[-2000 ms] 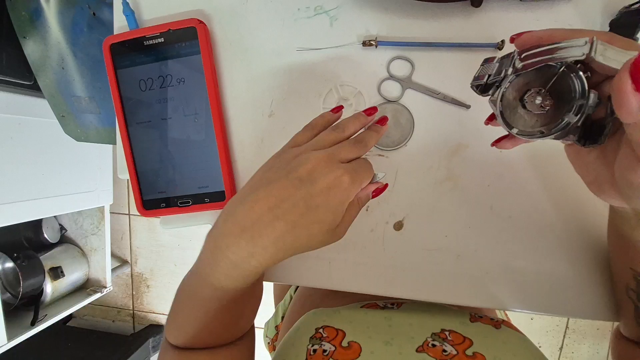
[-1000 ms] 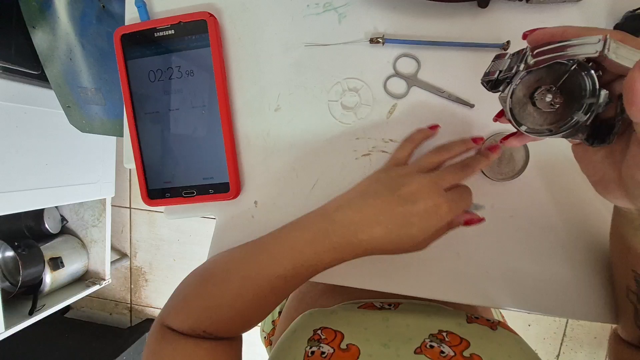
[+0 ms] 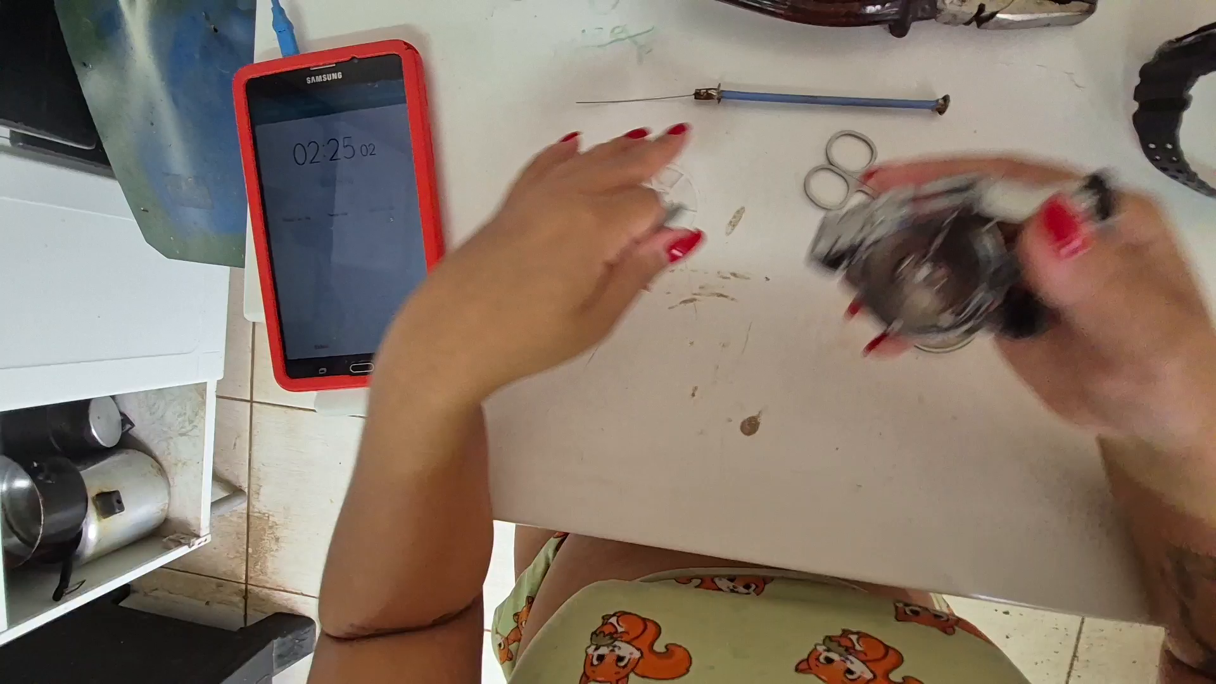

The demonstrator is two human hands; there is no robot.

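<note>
My right hand [image 3: 1092,275] holds a metal wristwatch [image 3: 926,266], its open case facing up and blurred by motion. Behind the watch's lower edge shows a thin curved rim [image 3: 945,346], perhaps of the round metal disc. My left hand [image 3: 560,256] hovers over the table with fingers spread and a small grey metal piece [image 3: 674,214] between thumb and curled finger. Partly covered by those fingers lies a clear plastic ring [image 3: 679,185]. Small metal scissors [image 3: 840,171] lie by the watch, their blades hidden. Beyond both hands is a thin blue-handled tool [image 3: 826,99] with a fine wire tip.
A tablet [image 3: 337,218] in a red case, showing a timer, lies at the table's left. Pliers [image 3: 902,11] lie at the far edge, a black watch strap [image 3: 1173,109] at the right. An open drawer [image 3: 204,456] with metal pots is at lower left.
My left hand slid the round metal disc rightward from near the scissors to below the watch, then moved back left to the plastic ring. The watch has shifted over the scissors' blades.
</note>
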